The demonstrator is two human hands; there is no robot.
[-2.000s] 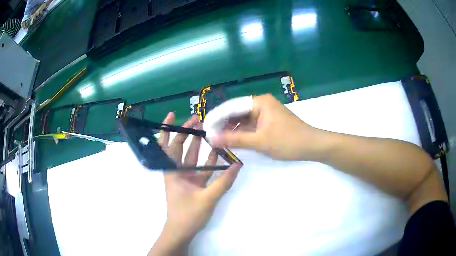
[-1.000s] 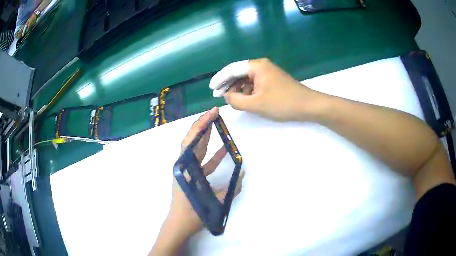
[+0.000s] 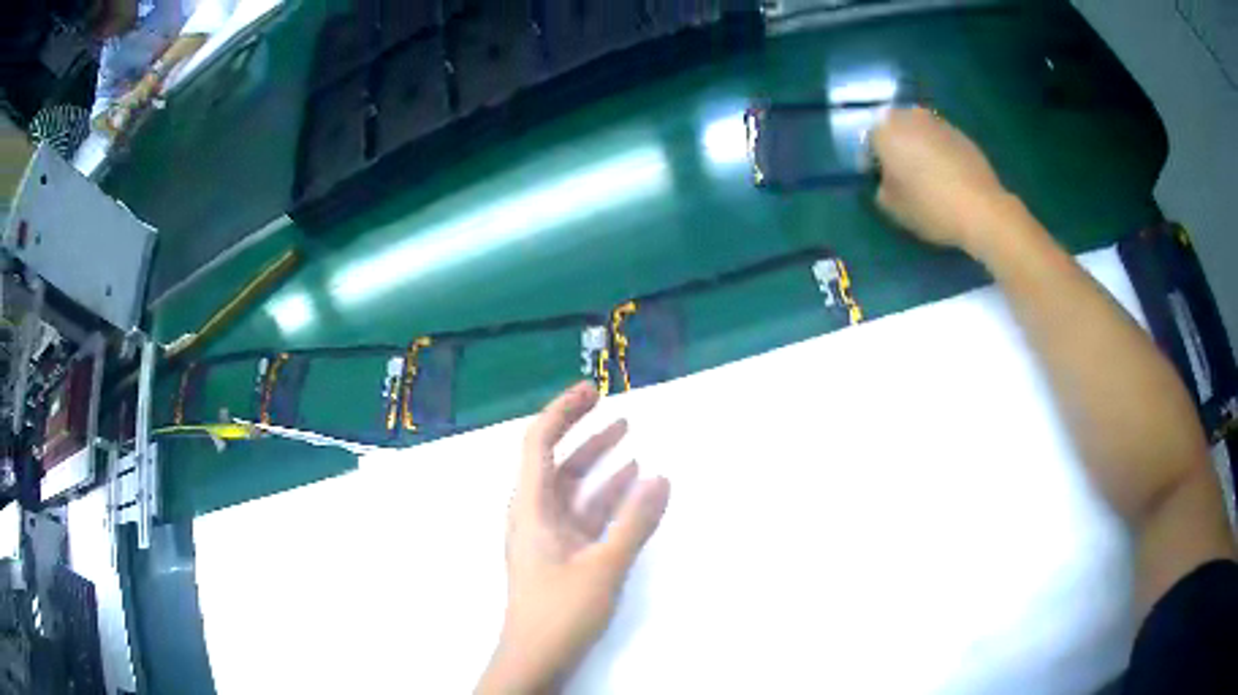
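Observation:
My left hand (image 3: 577, 530) is empty, its fingers spread and curled above the white sheet (image 3: 760, 543). My right hand (image 3: 937, 177) is reached out over the green belt, blurred, with its fingers closed at the right end of a dark phone middle frame (image 3: 811, 147). That frame looks flat on the belt; glare and blur hide the fingertips. Nearer, another middle frame (image 3: 657, 340), with a silver block and orange-gold strips at its ends, lies at the right end of a row along the sheet's far edge.
The green belt (image 3: 502, 272) carries several frames in the row. A large black pocketed tray (image 3: 407, 109) lies beyond. A white bar (image 3: 319, 439) with a yellow end and a metal bracket (image 3: 147, 448) are at left. A dark piece (image 3: 1170, 292) is at right. A person's arms show at top left.
The frame held in my left hand is gone from it, and another frame lies at the row's right end. My right hand has moved far right to the outlying frame. The row has shifted left along the belt.

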